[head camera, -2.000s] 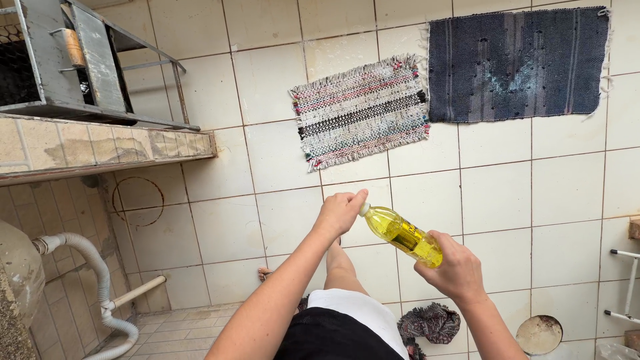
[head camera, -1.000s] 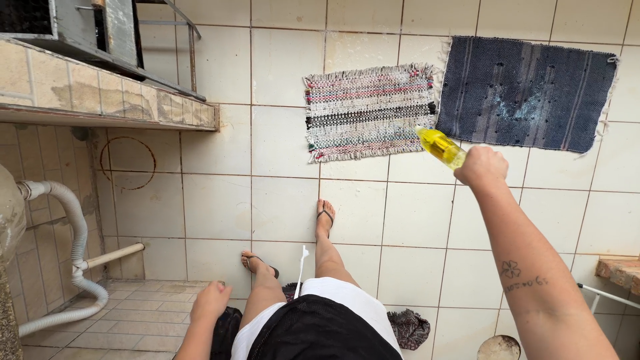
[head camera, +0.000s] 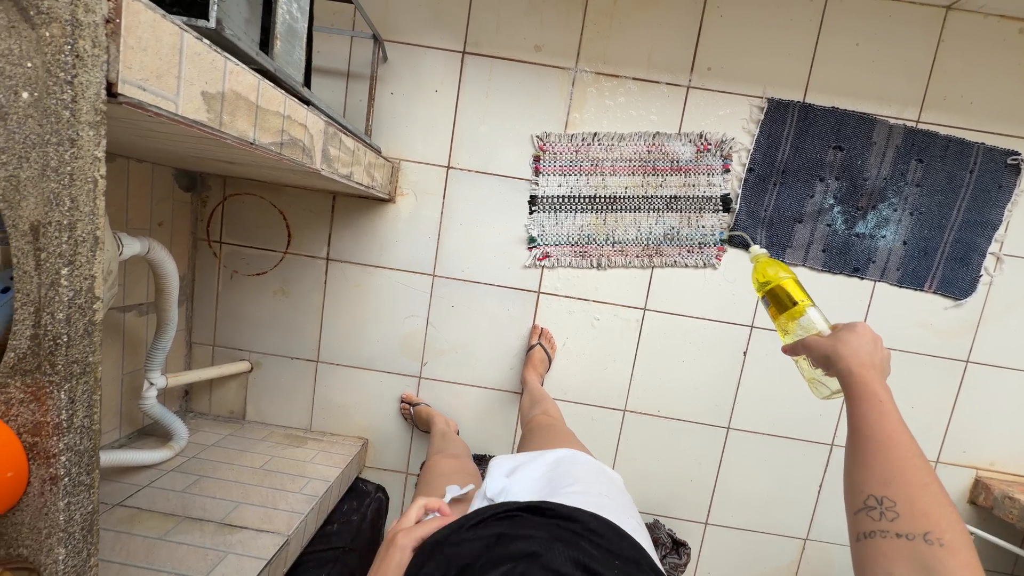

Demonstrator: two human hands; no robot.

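Note:
A clear plastic bottle of yellow liquid (head camera: 792, 316) is gripped by its base in my right hand (head camera: 848, 352), tilted with its neck towards the mats; a pale stream shows at its mouth. Beyond the neck lie a striped woven rag rug (head camera: 628, 200), pale with pink and black bands, and a dark blue woven rug (head camera: 872, 200) with a light, wet-looking patch. Low in the view, by the white shorts, my left hand (head camera: 416, 532) holds a small white thing, which I cannot identify for certain.
Tiled ledges (head camera: 232, 488) and a grey corrugated drain hose (head camera: 164, 336) stand at the left, under a rough stone edge (head camera: 52, 240). A metal frame (head camera: 288, 48) rests on the upper ledge. My sandalled feet are on the tiled floor (head camera: 480, 320).
Two seconds ago both hands were at the bottle, the left at its cap. The left hand has since moved down to my lap, while the right has reached out with the bottle towards the rugs.

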